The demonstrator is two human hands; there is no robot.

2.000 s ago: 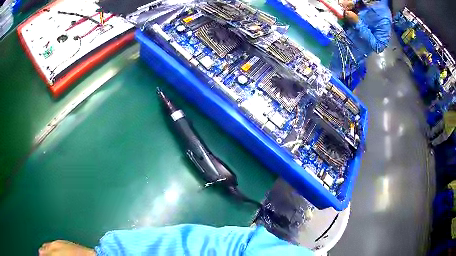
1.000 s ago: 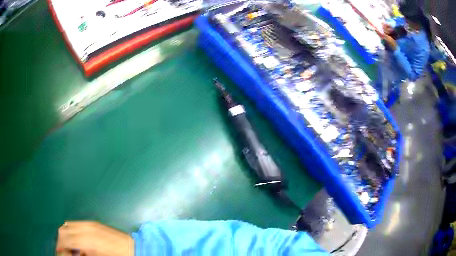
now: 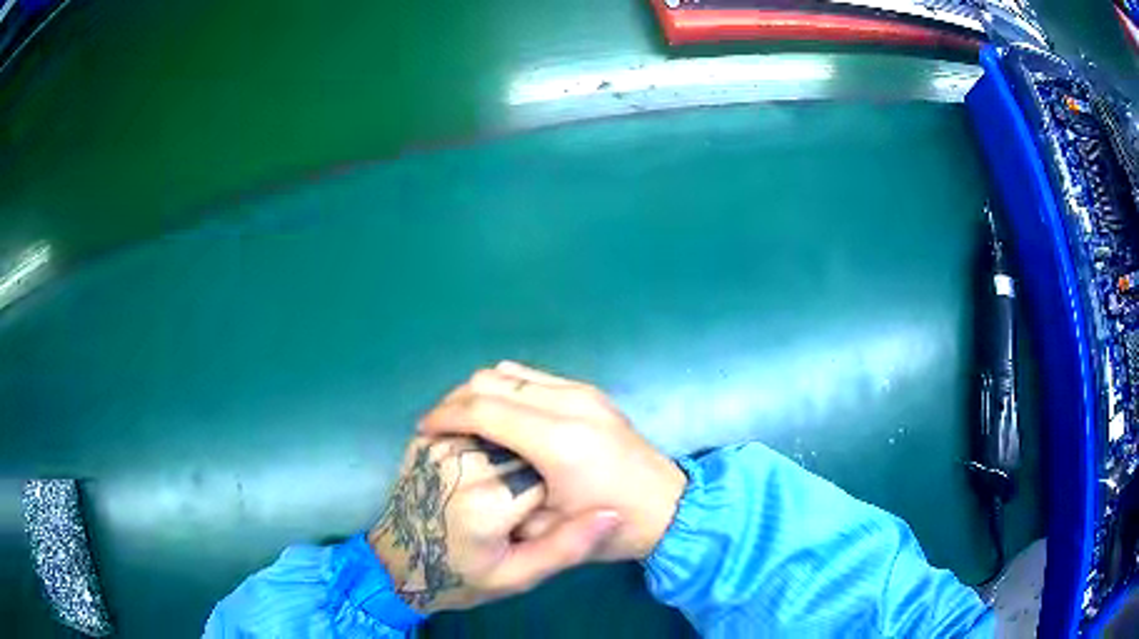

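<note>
My left hand [image 3: 456,518], tattooed on its back, is at the lower middle above the green mat. My right hand [image 3: 568,456] is laid over it and clasps it from the right. A dark patch shows on the left hand between them; I cannot tell if it is a tattoo or an object. The left fingers are mostly hidden. The black electric screwdriver [image 3: 999,362] lies on the mat at the right, tip pointing away, touched by neither hand. Its cord runs toward the near edge.
A blue tray [image 3: 1055,275] with motherboards [image 3: 1093,200] stands at the right edge, cut off. A red-orange foam frame [image 3: 799,28] shows at the top. A speckled grey-white block [image 3: 60,549] lies lower left. Part of a white bucket [image 3: 1022,587] shows lower right.
The view has swung left, so the screwdriver and tray sit farther right. My left hand has come into view, and my right hand now lies over it.
</note>
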